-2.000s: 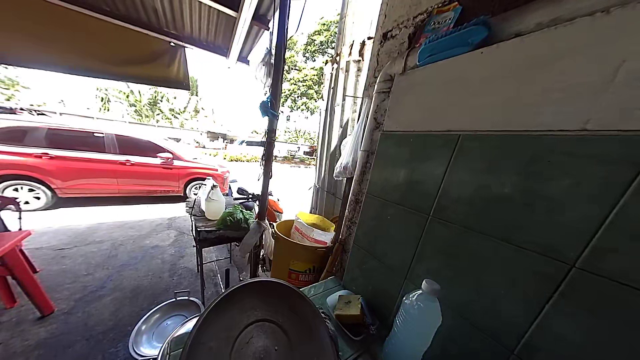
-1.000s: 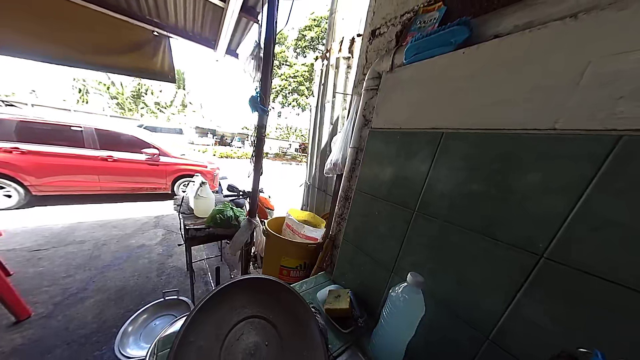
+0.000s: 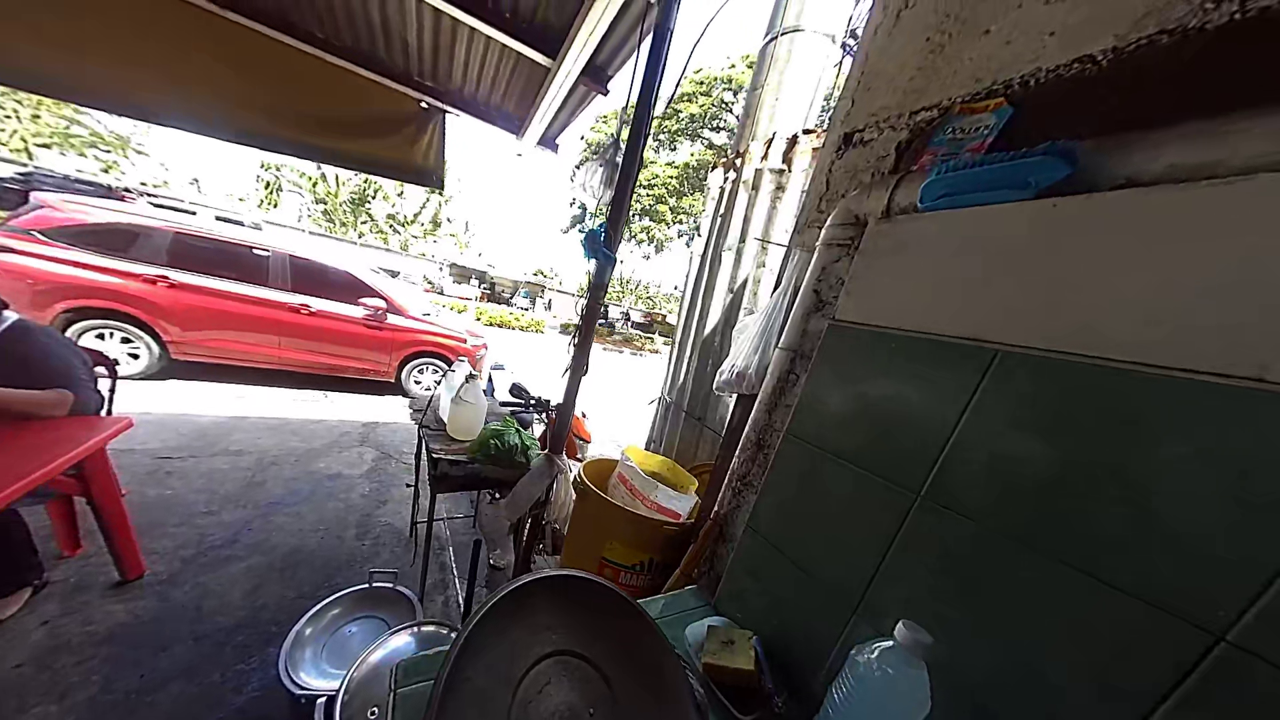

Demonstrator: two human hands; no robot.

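Neither of my hands shows in the head view. At the bottom centre a large dark metal pan or lid (image 3: 575, 650) stands tilted up. To its left are a silver metal basin with handles (image 3: 345, 640) and a second shiny metal pot or lid (image 3: 385, 665). A yellow sponge (image 3: 729, 655) rests on a small dish on the green tiled ledge (image 3: 675, 605). Beside it, against the wall, is a translucent plastic bottle (image 3: 882, 680) with bluish contents. What supports the dark pan is out of view.
A yellow bucket (image 3: 610, 530) holding a sack stands beyond the ledge. A small table (image 3: 440, 470) carries jugs and green leaves. A metal post (image 3: 615, 220) rises beside it. A person sits at the red table (image 3: 60, 450). A green tiled wall (image 3: 1050, 500) borders the right.
The view has shifted, and a seated person now shows at the left edge. The pan, sponge and bottle keep their arrangement.
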